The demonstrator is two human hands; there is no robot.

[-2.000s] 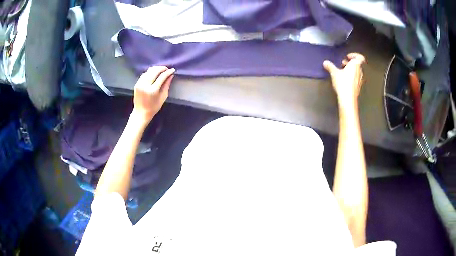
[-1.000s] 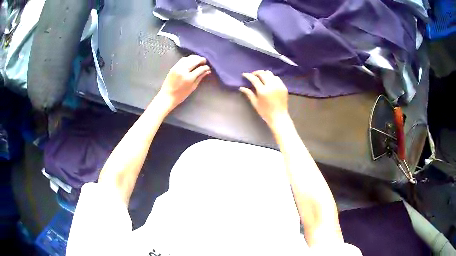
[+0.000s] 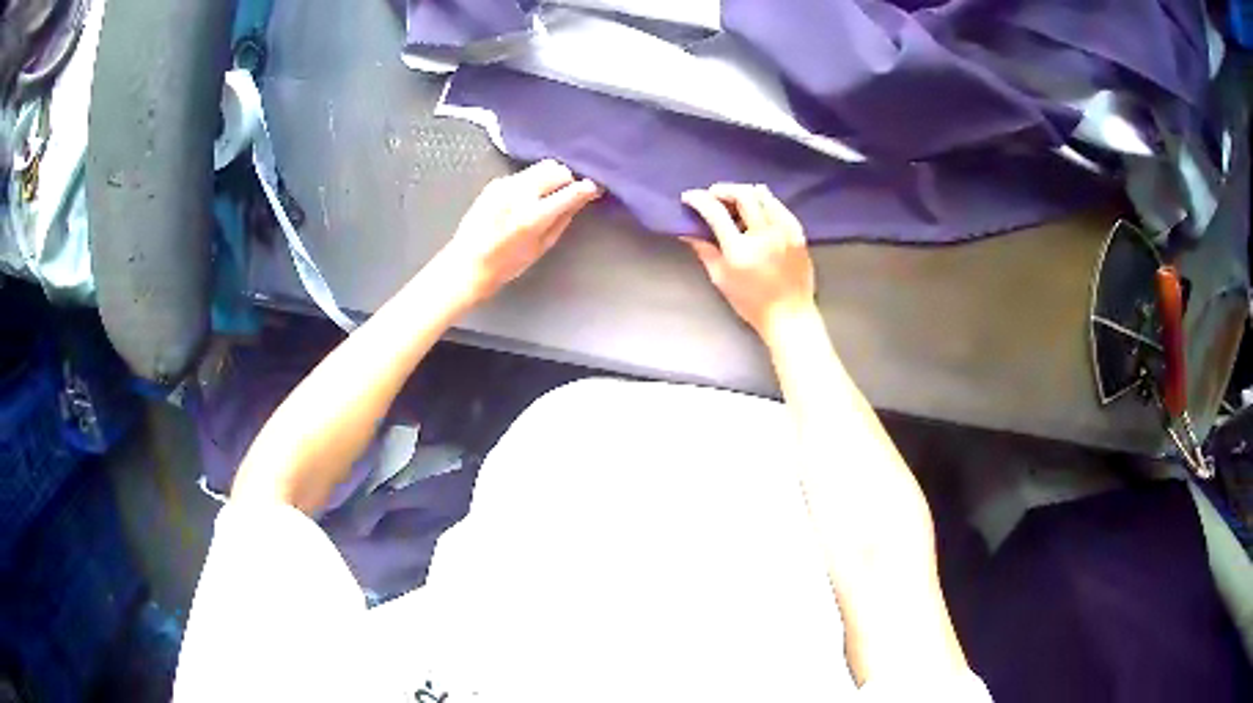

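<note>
A purple garment piece (image 3: 907, 192) with pale lining areas (image 3: 660, 76) lies bunched over the far and middle part of the grey pressing table (image 3: 948, 323). My left hand (image 3: 529, 227) pinches its near edge, left of centre. My right hand (image 3: 753, 247) pinches the same edge a short way to the right, with the cloth between thumb and fingers. The edge between my hands dips towards me. The steam iron (image 3: 1171, 337), with an orange-red handle, is parked at the table's right end, away from both hands.
A long grey padded arm (image 3: 154, 192) stands at the left edge. Beside it a white tape roll (image 3: 236, 117) hangs a tail over the table edge. Crumpled purple cloth (image 3: 399, 522) lies below left, dark purple cloth (image 3: 1113, 591) below right. A blue crate (image 3: 62, 481) is at far left.
From two seconds ago, the flat purple strip has given way to bunched cloth, and my hands have come closer together. Over the last second my hands have barely moved; the view has shifted slightly.
</note>
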